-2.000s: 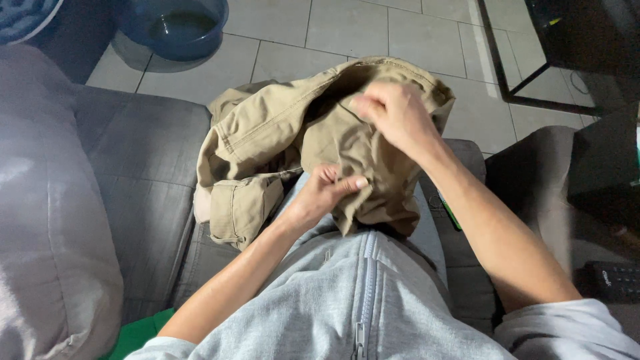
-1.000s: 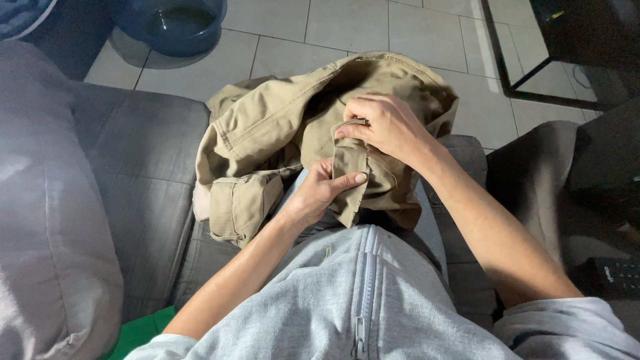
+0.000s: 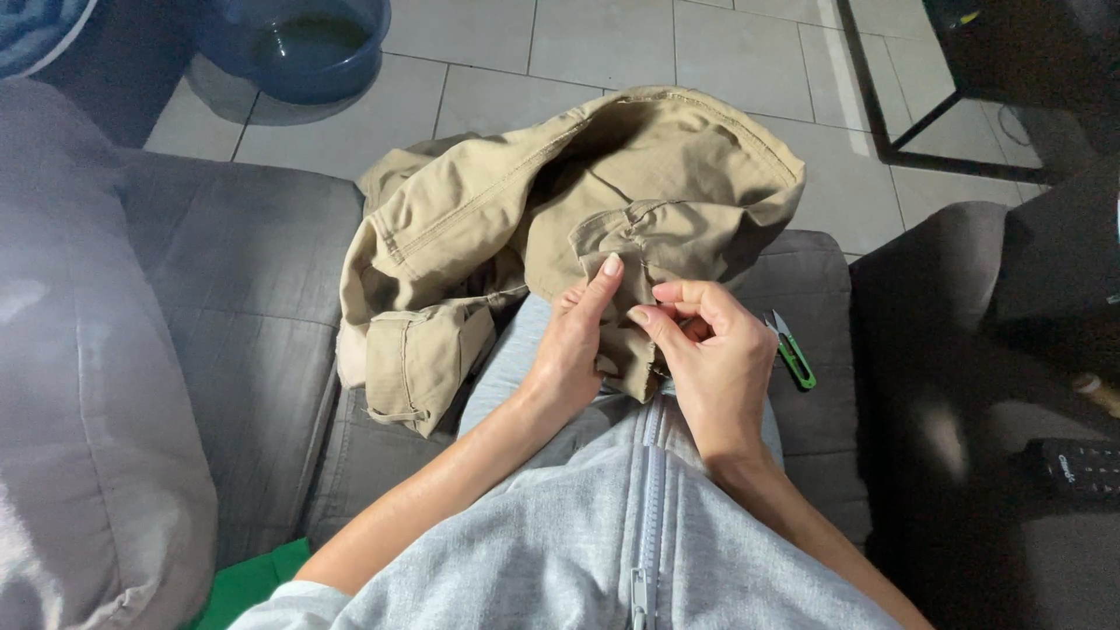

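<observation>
Across my lap lies a khaki cloth garment, bunched up, with stitched seams and a folded part at its lower left. My left hand grips a flap of it, thumb on top. My right hand is at the right edge of the same flap, thumb and forefinger pinched together; whether a needle or thread is between them cannot be made out. The flap's lower edge looks frayed. Green-handled thread snips lie on the grey seat just right of my right hand.
A grey cushion fills the left side, with green cloth below it. On the tiled floor stands a blue basin. A black-framed table is at the upper right, and a remote control lies at the right edge.
My right hand has come down from the upper part of the garment to the flap's right edge. The snips now show beside it. My left hand has shifted slightly along the flap.
</observation>
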